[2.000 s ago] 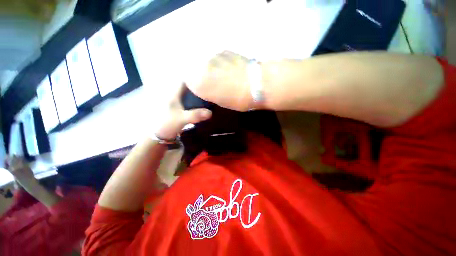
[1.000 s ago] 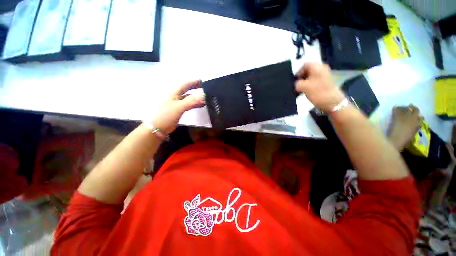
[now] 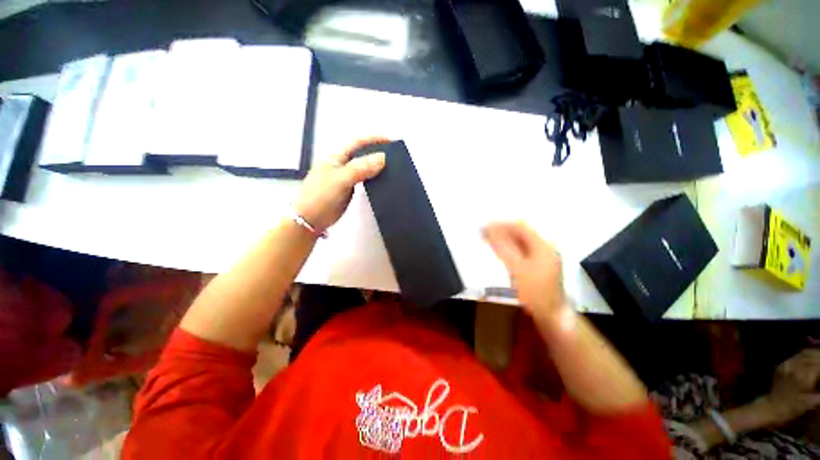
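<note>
My left hand (image 3: 340, 184) holds a black gift box (image 3: 409, 225) by its far end, fingers over the top corner. The box is tilted, a narrow plain black side facing up, its near end at the white table's front edge. No lettering shows on that side. My right hand (image 3: 529, 269) is blurred, to the right of the box and apart from it. Its fingers point towards the box and nothing shows in them.
Filled boxes with white faces (image 3: 274, 108) stand in a row at left. Tangled black cords (image 3: 568, 121) lie beyond my right hand. Lettered black boxes (image 3: 655, 256) are at right, with yellow packs (image 3: 788, 249). An open black box (image 3: 492, 45) lies on the black strip (image 3: 396, 72). A neighbour's arm shows lower right.
The box has turned from its lettered broad face to a narrow side and now points towards me. My right hand has let go and moved down. The neighbour's hand has left the table.
</note>
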